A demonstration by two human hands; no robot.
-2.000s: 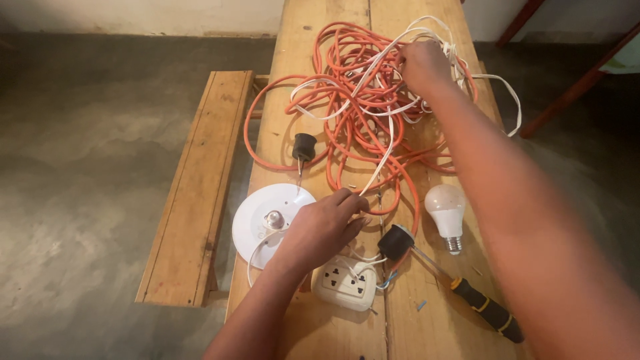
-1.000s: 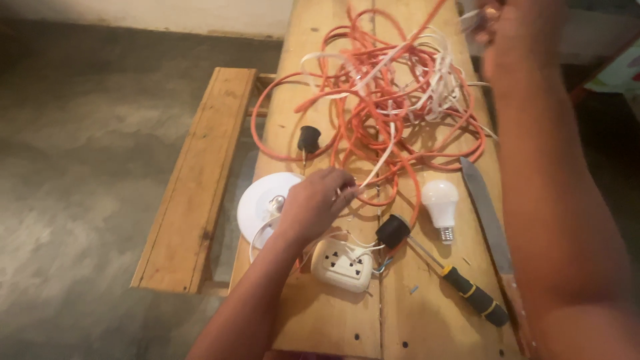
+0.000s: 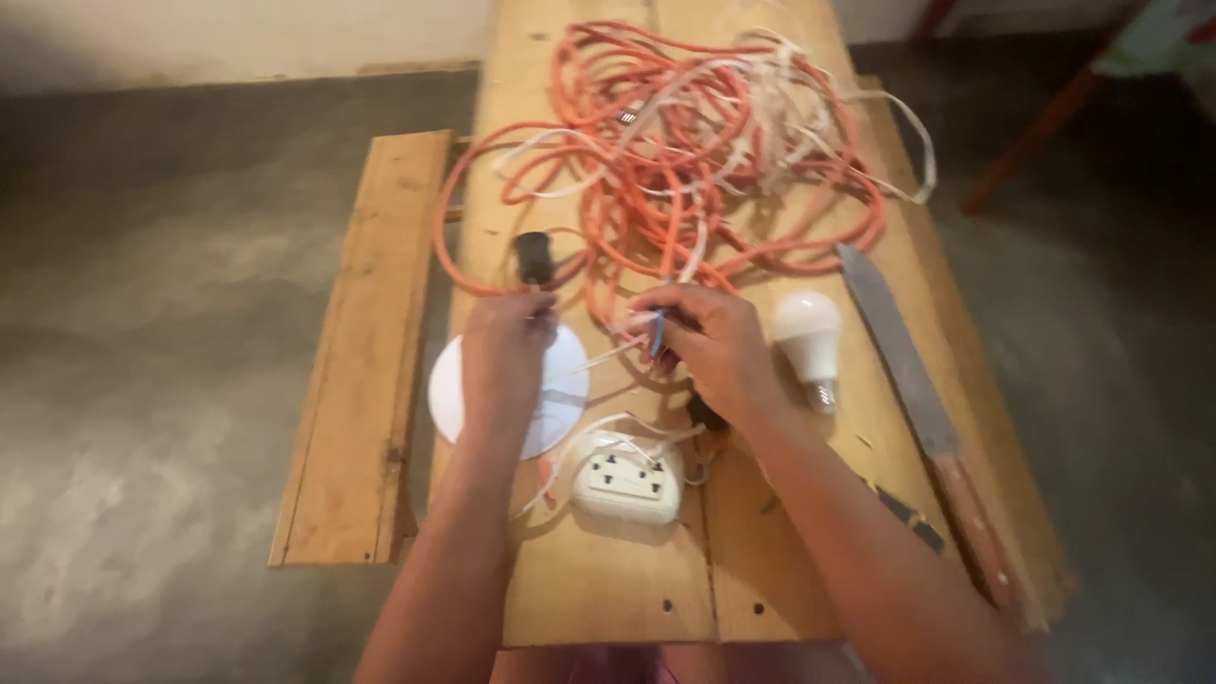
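My right hand (image 3: 708, 342) pinches the ends of an orange cable, where a short blue wire (image 3: 657, 332) and pale wire show between the fingers. My left hand (image 3: 508, 351) is over the round white disc-shaped fitting (image 3: 565, 380), just below a black cylindrical lamp holder (image 3: 534, 256); its fingers are blurred, and what they grip cannot be told. A thin white wire (image 3: 603, 358) runs between the two hands. Beyond them lies a tangle of orange cable (image 3: 674, 204) and white cable (image 3: 779, 123). Nearer me sits a white socket outlet box (image 3: 627, 489) with loose white wires over it.
A white light bulb (image 3: 809, 332) lies right of my right hand. Along the right side of the wooden table (image 3: 608, 589) is a knife (image 3: 898, 351) with a wooden handle. My right forearm partly covers a black-and-yellow screwdriver (image 3: 902, 513). A wooden bench (image 3: 366, 361) stands at the left.
My right hand has come down from the far right of the tangle to the middle of the table. My left hand has moved away from the cable toward the black lamp holder.
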